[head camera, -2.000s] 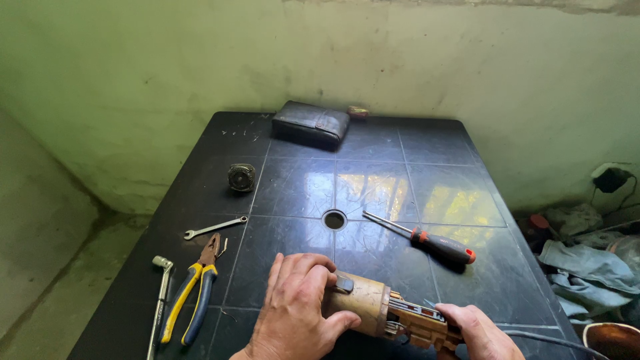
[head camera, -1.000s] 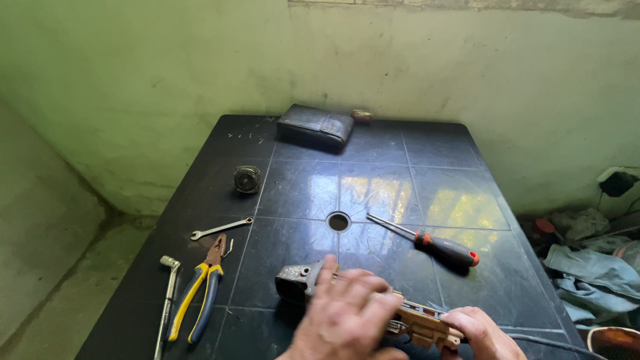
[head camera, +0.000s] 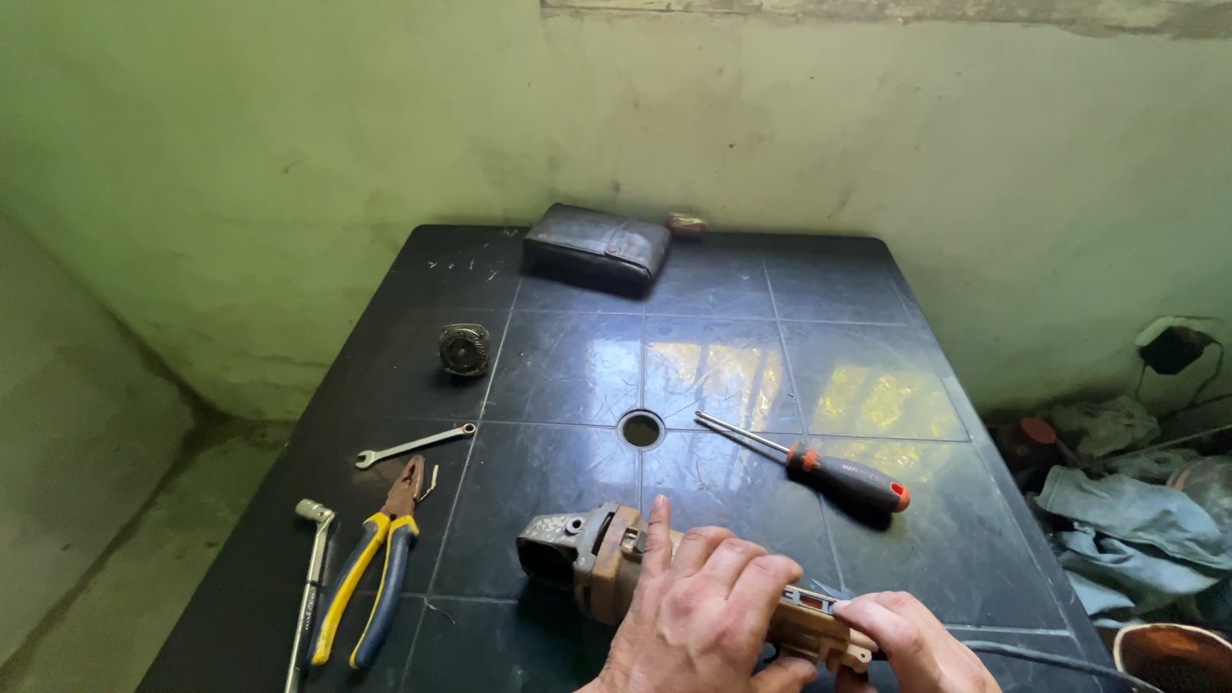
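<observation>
A partly opened angle grinder (head camera: 608, 577) with a worn tan plastic body lies on its side at the near edge of the black table. Its metal gear housing (head camera: 568, 539) points left, with an open hollow end. My left hand (head camera: 698, 606) lies over the motor body, index finger stretched forward and thumb low beside the handle. The fingers of my right hand (head camera: 905, 640) grip the rear end of the handle, where inner parts (head camera: 807, 601) show along the uncovered side. A power cord (head camera: 1044, 654) runs off to the right.
A screwdriver (head camera: 837, 474) lies right of the table's hole (head camera: 641, 429). Combination pliers (head camera: 377, 568), a combination wrench (head camera: 414, 446) and a socket wrench (head camera: 312, 587) lie left. Farther back are a round metal part (head camera: 464, 349) and a black case (head camera: 597, 245). Cloths (head camera: 1136, 520) are piled beyond the right edge.
My left hand has moved from the front of the grinder back along its body, uncovering the gear housing. My right hand stays at the rear of the handle.
</observation>
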